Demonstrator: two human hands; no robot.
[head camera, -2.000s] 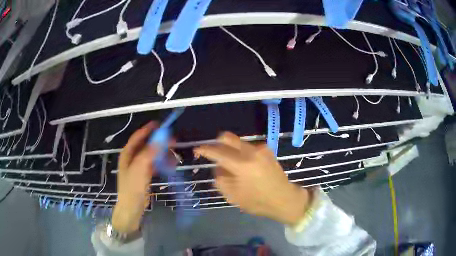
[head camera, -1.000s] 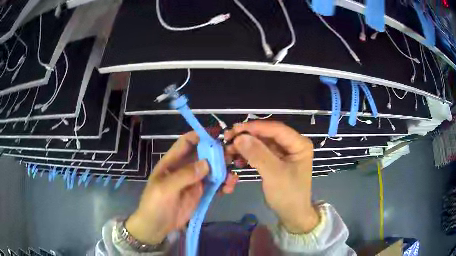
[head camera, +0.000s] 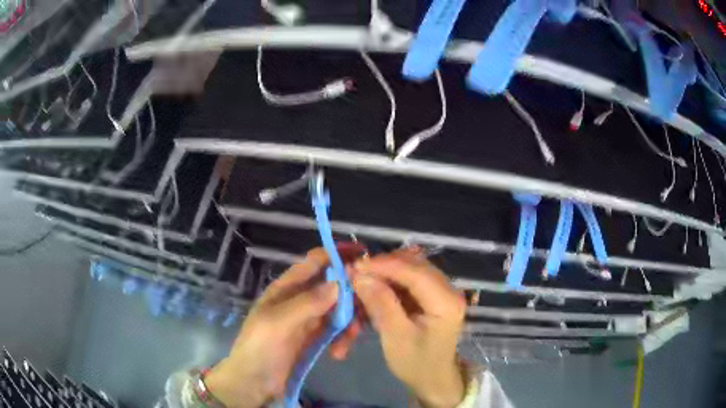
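A light-blue wristband unit (head camera: 342, 301) stands on edge between my hands, one strap pointing up to the shelf edge and the other hanging down. My left hand (head camera: 279, 323) grips its thicker body from the left, thumb on it. My right hand (head camera: 418, 319) has its thumb and fingers pinched at the body's right side. Something small may be between those fingertips; it is too hidden and blurred to tell what.
Black rack shelves with white front edges (head camera: 462, 173) rise in tiers ahead. White charging cables (head camera: 430, 127) hang over them. Blue straps (head camera: 521, 243) hang at the right and top. More blue straps (head camera: 159, 295) hang at lower left.
My hands have come together around the wristband, and it has turned from face-on to edge-on. The view has tilted and shifted, so the upper shelf's blue straps show again.
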